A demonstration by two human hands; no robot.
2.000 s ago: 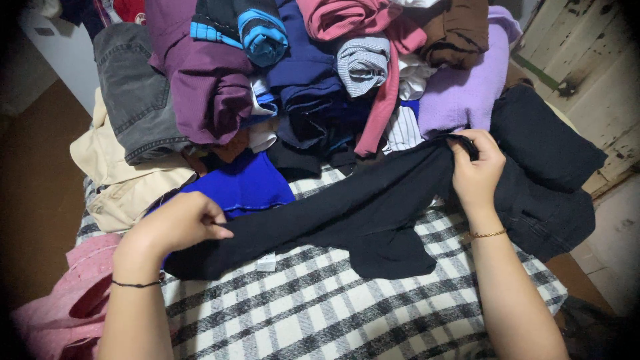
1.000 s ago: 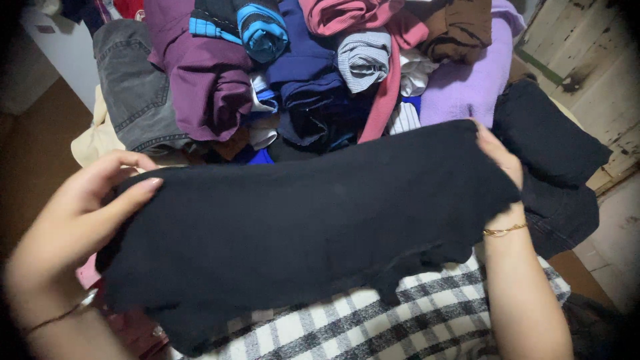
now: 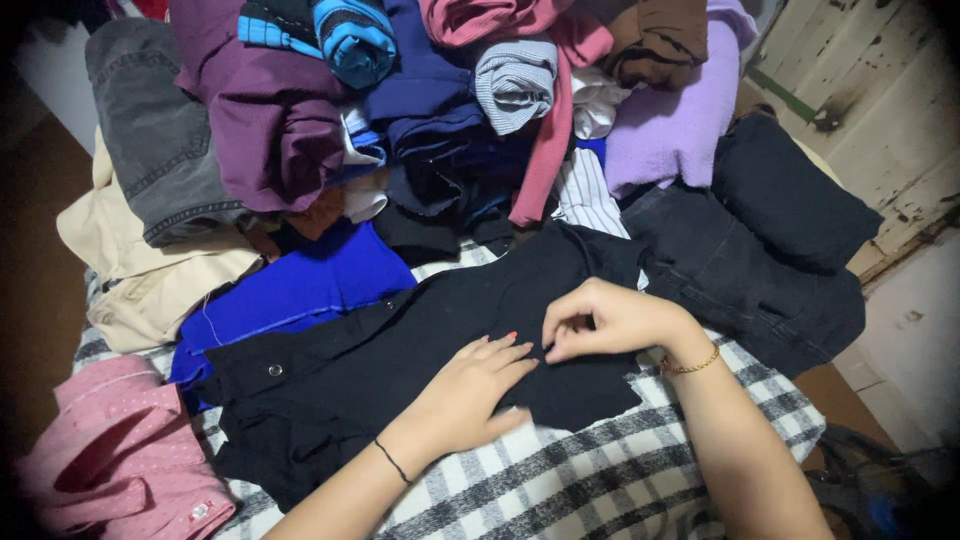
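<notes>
A black garment with metal snap buttons [image 3: 435,322] lies spread over the black-and-white checked cloth [image 3: 585,480]. My left hand [image 3: 476,382] rests palm down on its lower middle, fingers apart, holding nothing. Just to the right, my right hand [image 3: 607,322] is curled over the same garment, thumb and fingertips near its surface. Whether those fingertips pinch any fabric cannot be made out. Part of a blue garment [image 3: 300,277] shows from beneath the black one's upper left edge.
Rolled and folded clothes are piled behind, among them a purple roll [image 3: 270,127], navy garments [image 3: 420,82] and a lilac one [image 3: 667,120]. Grey jeans [image 3: 150,127] and beige trousers [image 3: 150,262] lie left, above a pink dotted garment [image 3: 127,457]. Black folded clothes [image 3: 795,195] sit right.
A second ago both hands held the black garment raised by its ends. Now it lies down on the checked cloth, and my hands have come together over its middle.
</notes>
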